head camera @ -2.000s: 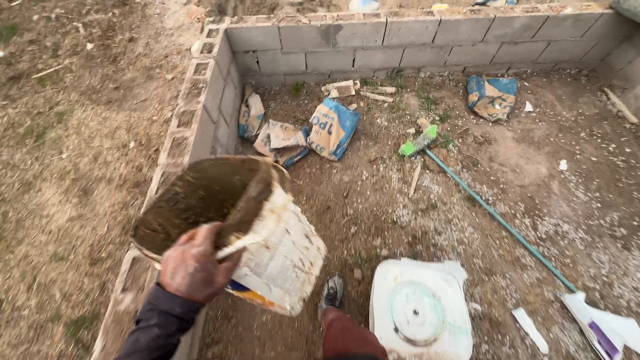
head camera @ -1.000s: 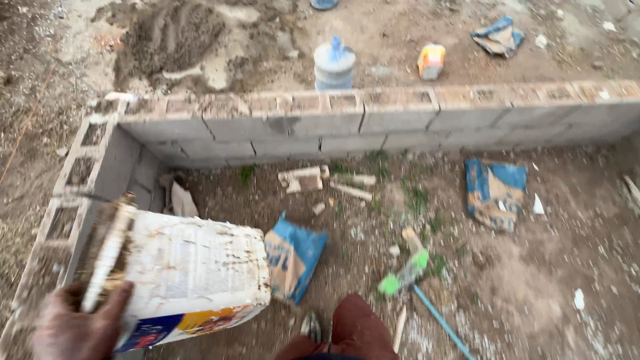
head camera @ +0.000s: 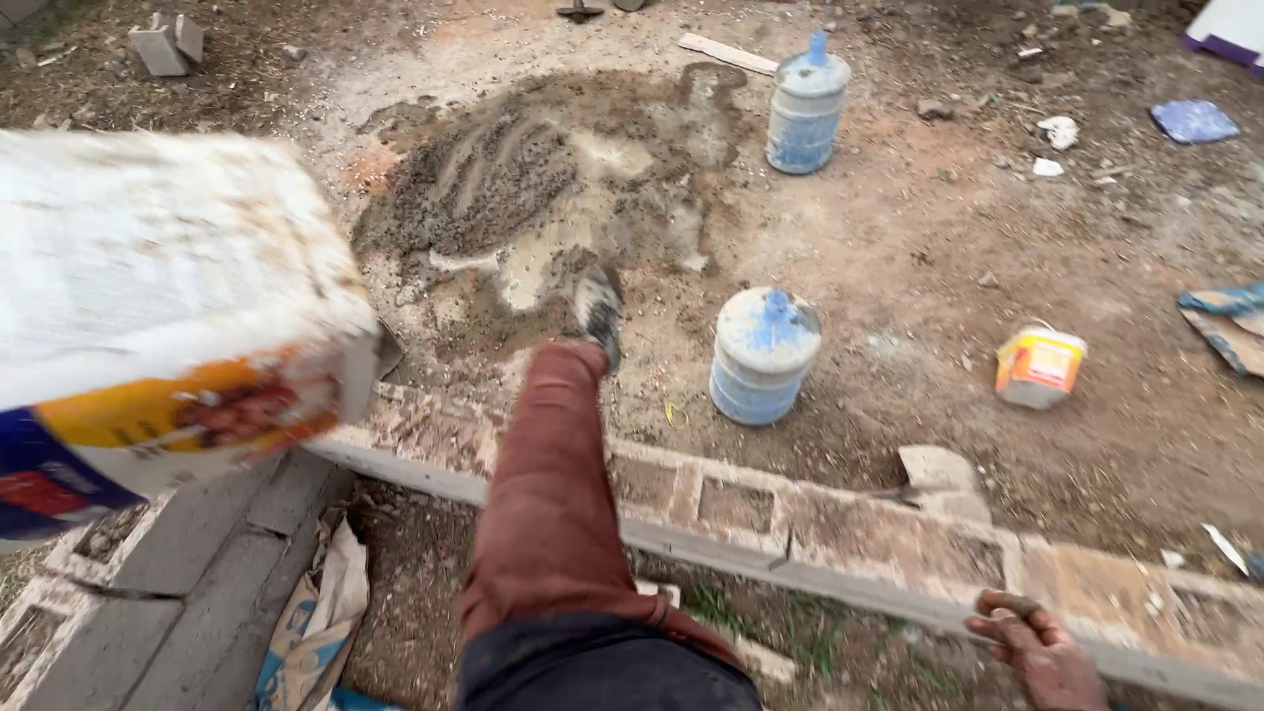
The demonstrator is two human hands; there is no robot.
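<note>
A white plastic bucket (head camera: pixel 168 286), smeared with dried mortar and bearing a coloured label, is tipped on its side in the air at the left. My left hand is out of view. At the lower right, my right hand (head camera: pixel 1037 642) is empty, its fingers loosely bent, in front of the concrete block wall (head camera: pixel 731 504). One of my legs, in reddish-brown trousers (head camera: pixel 553 444), reaches across the wall, with the shoe (head camera: pixel 597 311) at the edge of a pile of wet mortar (head camera: pixel 479 178). A shovel blade (head camera: pixel 946 482) lies just beyond the wall.
Two large water bottles (head camera: pixel 765 355) (head camera: pixel 808 107) stand right of the mortar. A small yellow and orange tub (head camera: pixel 1040 367) sits farther right. Torn paper sacks (head camera: pixel 316 612) lie inside the wall corner. A wooden strip (head camera: pixel 729 53) and loose blocks (head camera: pixel 168 44) are farther off.
The view has moved forward to the wall. One leg now extends over it. The bucket remains at the left, but the left hand that gripped its rim has left the view; my right hand has appeared.
</note>
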